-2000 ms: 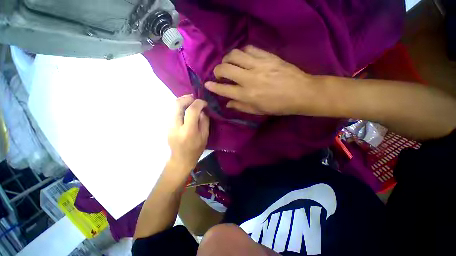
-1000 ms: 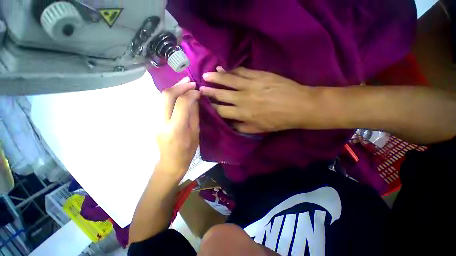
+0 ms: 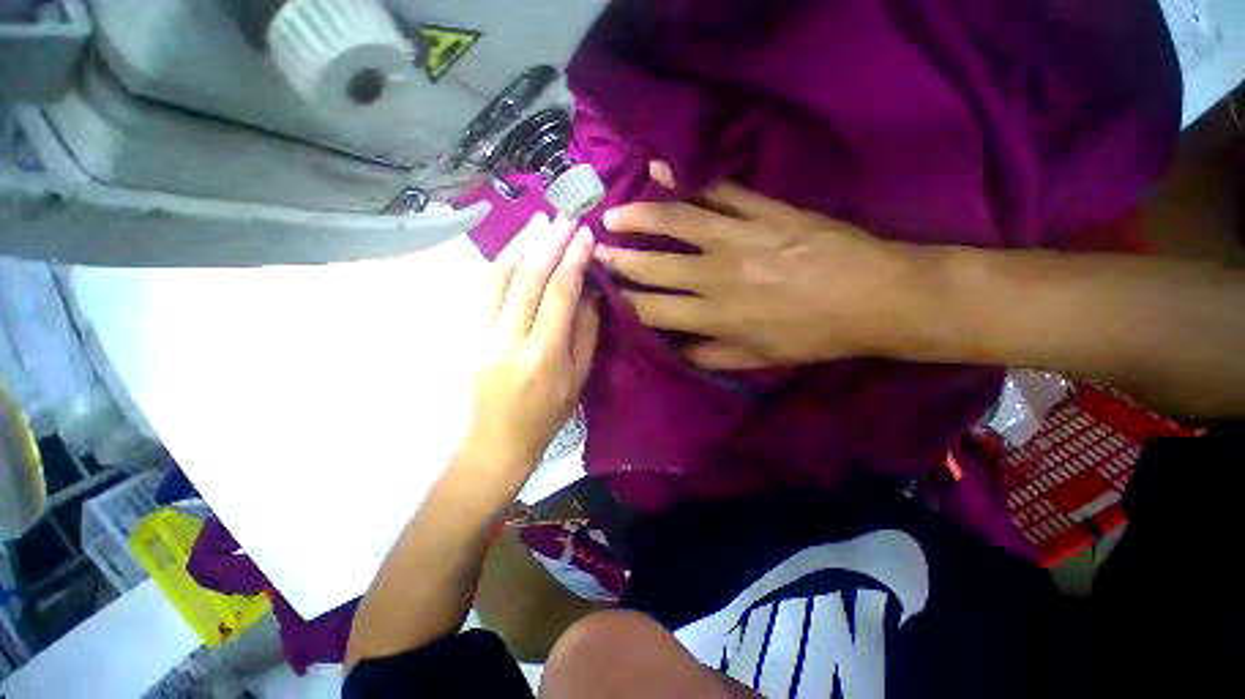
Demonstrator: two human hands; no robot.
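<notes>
The maroon garment (image 3: pixel 874 123) lies bunched under the sewing machine head (image 3: pixel 260 164) and hangs towards the wearer's lap. My left hand (image 3: pixel 533 348) is left of the cloth, its fingertips on the fold just below the ribbed tension knob (image 3: pixel 576 190); whether they pinch it cannot be told. My right hand (image 3: pixel 765 280) lies palm down on the garment with its fingers spread, fingertips close to my left hand's. The needle and presser foot are hidden behind the machine head.
The white table (image 3: pixel 301 410) glares under the lamp. Printed paper (image 3: pixel 563 464) shows beside my left wrist. A red basket (image 3: pixel 1058 478) is at right, with a silvery plastic bag (image 3: pixel 1024 407). A yellow crate (image 3: pixel 198 580) stands at lower left, near more maroon cloth (image 3: pixel 307 635).
My left fingertips have moved up along the fold to the tension knob. My right hand has stayed flat on the cloth, close beside them. The view has shifted, showing more of the machine head.
</notes>
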